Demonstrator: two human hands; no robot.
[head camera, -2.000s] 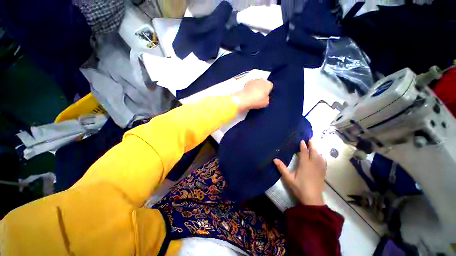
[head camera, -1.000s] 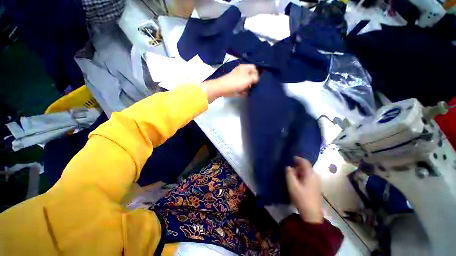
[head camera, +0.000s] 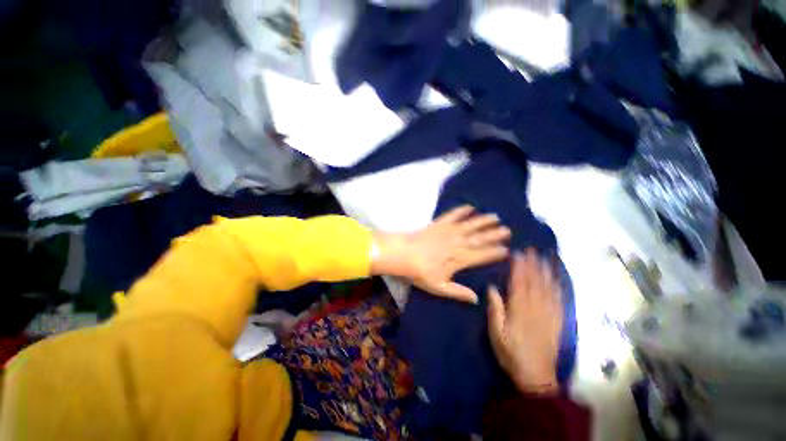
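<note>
A navy cut panel (head camera: 457, 344) lies lengthwise on the white table and hangs over its near edge towards the patterned apron. My left hand (head camera: 452, 251) lies flat on the panel's left part, fingers spread and pointing right. My right hand (head camera: 527, 320) lies on the panel to the right of it, palm down, fingers pointing away from me and slightly blurred. Neither hand grips the cloth. The hands are close together, with navy cloth showing between them.
The sewing machine (head camera: 711, 344) stands at right, blurred. Navy cut pieces (head camera: 569, 116) and a white piece (head camera: 332, 121) lie at the far side. A clear plastic bag (head camera: 676, 185) is beyond the machine. Grey cloth (head camera: 228, 121) hangs at left, near a yellow basket (head camera: 138, 136).
My left hand has let go of the cloth's far part, come nearer and opened flat on the panel. My right hand has flattened on it. The panel lies spread out; the view has shifted.
</note>
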